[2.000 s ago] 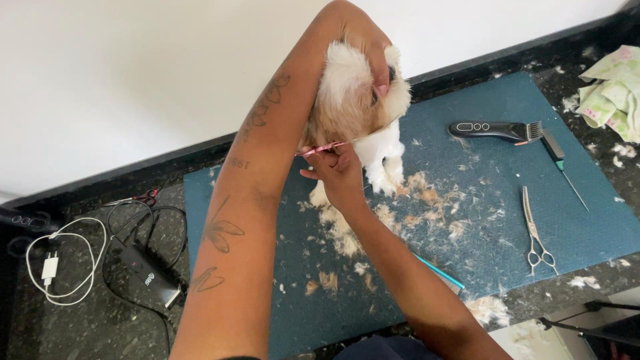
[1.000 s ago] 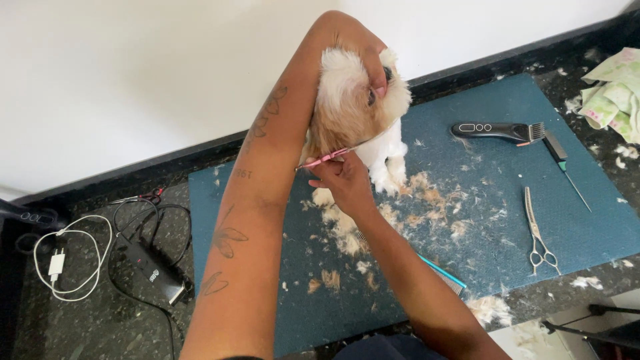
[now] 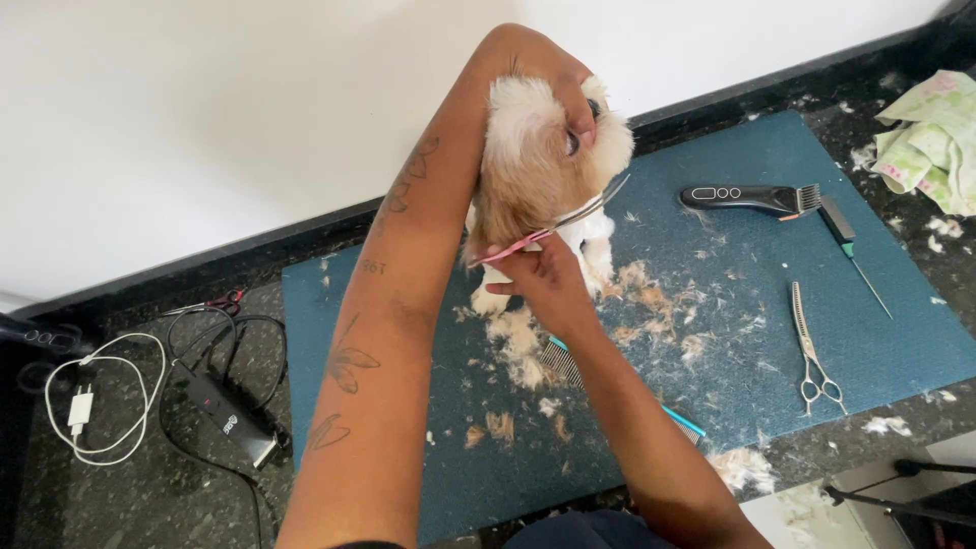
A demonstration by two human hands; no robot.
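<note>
A small white and tan dog (image 3: 534,164) is on a blue mat (image 3: 503,488) near the wall. My left hand (image 3: 564,95) reaches around the back of its head and holds the head, fingers between the eyes. My right hand (image 3: 545,278) holds pink-handled curved scissors (image 3: 579,217), their blades along the fur under the cheek. Tan and white clippings (image 3: 526,343) lie below the dog. A metal comb with a teal spine (image 3: 560,362) lies on the mat, partly hidden beneath my right forearm.
At right on the mat are a cordless clipper (image 3: 740,200), a pin-tail comb (image 3: 846,236) and thinning shears (image 3: 808,351). A crumpled cloth (image 3: 930,145) lies at far right. At left are a corded clipper (image 3: 229,415), a white charger cable (image 3: 80,408) and red-handled scissors (image 3: 221,303).
My right hand has turned, and the scissor blades now show against the fur below the dog's cheek. My left hand stays on the dog's head.
</note>
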